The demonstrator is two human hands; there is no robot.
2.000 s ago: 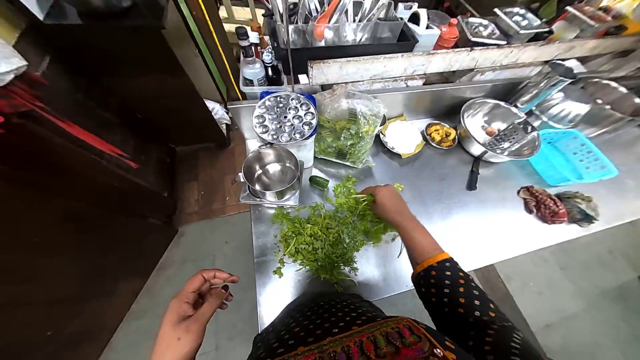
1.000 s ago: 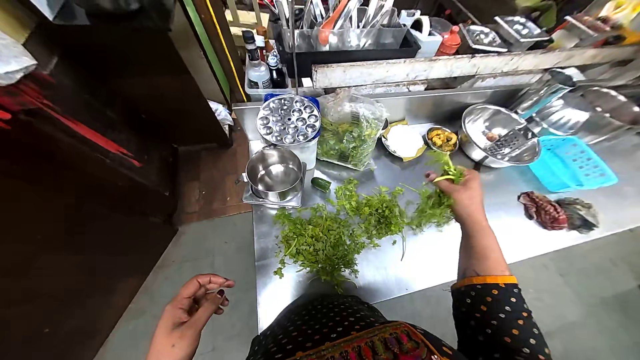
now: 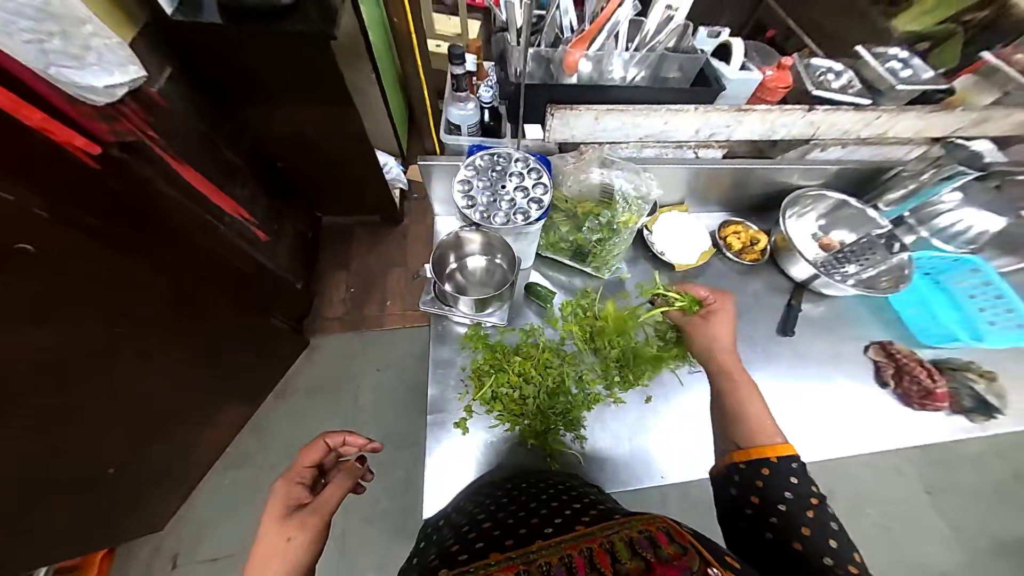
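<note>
My right hand (image 3: 708,320) grips a bunch of leafy coriander by its stems, over the steel counter (image 3: 784,408). The leaves of that bunch (image 3: 632,340) hang left of the hand and meet a larger heap of coriander (image 3: 524,388) near the counter's left end. My left hand (image 3: 316,488) is held over the floor, left of the counter, with its fingers curled, nothing seen in it. Behind the heap lie a short green vegetable piece (image 3: 540,294) and a clear plastic bag of green leaves (image 3: 592,216).
A steel pot (image 3: 474,268) stands on a small scale-like base, before a dimpled steel plate (image 3: 502,186). Farther right are a bowl of white food (image 3: 680,238), a small bowl of yellow pieces (image 3: 742,240), a steel bowl (image 3: 832,240), a black-handled knife (image 3: 790,312), a blue basket (image 3: 960,300) and crumpled cloths (image 3: 912,376).
My right hand moved right with a bunch of coriander, then came back left toward the heap, still gripping it. My left hand has stayed in about the same place.
</note>
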